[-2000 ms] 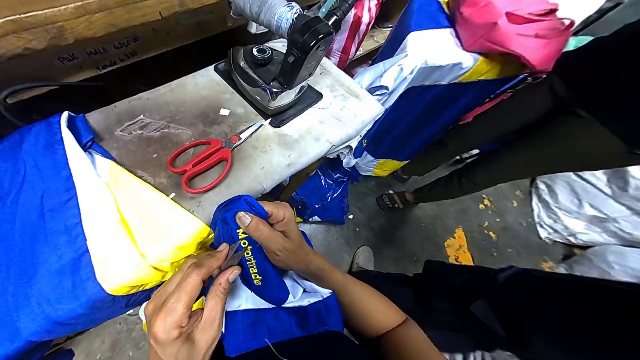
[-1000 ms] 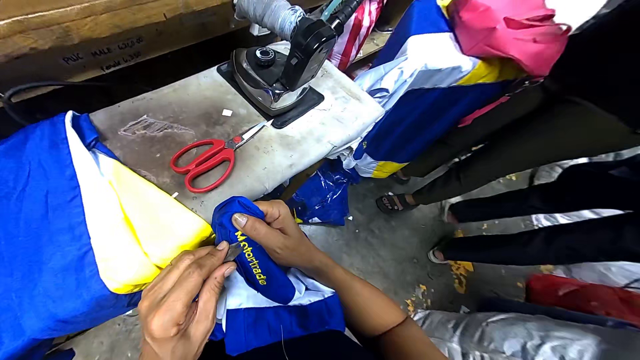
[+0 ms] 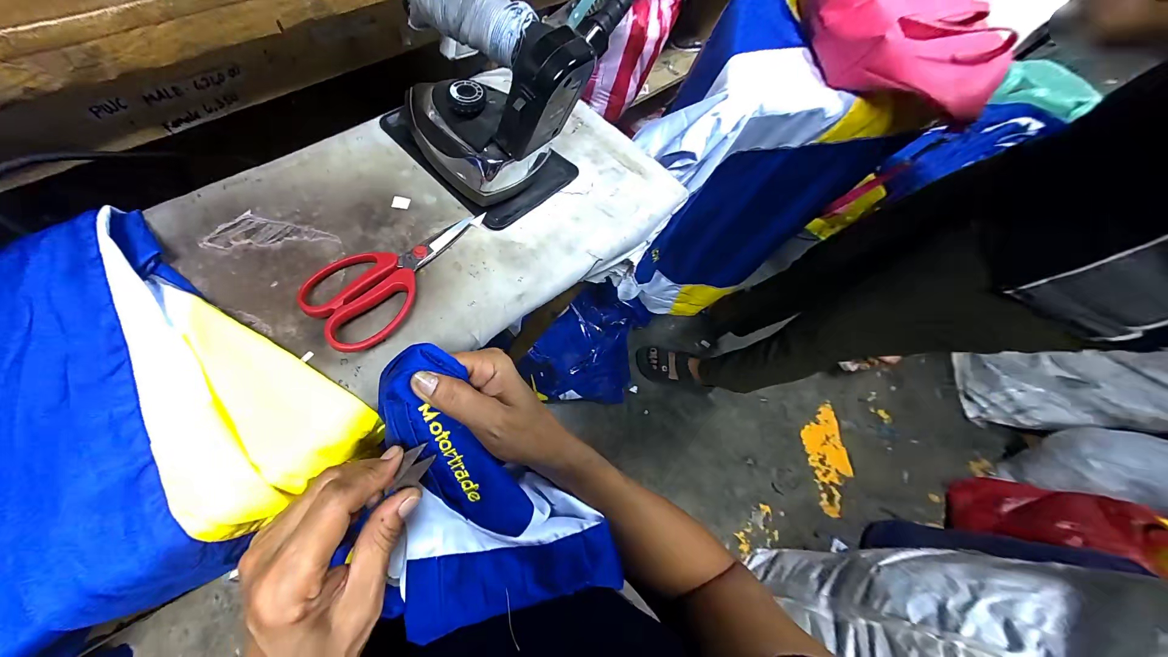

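Note:
My left hand (image 3: 319, 547) pinches small metal thread snips (image 3: 415, 467), whose points lie at the edge of the yellow embroidered lettering. The lettering runs along a blue piece of a garment (image 3: 456, 456), which my right hand (image 3: 497, 401) grips near its top, thumb on the front. White and blue cloth of the same garment hangs below, with a loose thread. Red-handled scissors (image 3: 365, 297) rest on the table beyond, blades pointing to an electric iron (image 3: 484, 137) that stands on a dark pad (image 3: 534, 196).
The padded ironing table (image 3: 584, 265) has blue, white and yellow cloth (image 3: 246, 420) over its left end. More such cloth (image 3: 757, 182) and a pink bundle (image 3: 912, 50) are at the far right. A person's leg (image 3: 867, 301) stands beyond it; silver-wrapped bundles (image 3: 912, 602) lie on the floor.
A second set of dark-clothed legs, seen at right one second ago, no longer shows. The nearer person's leg has shifted. My hands keep nearly the same place on the blue cloth.

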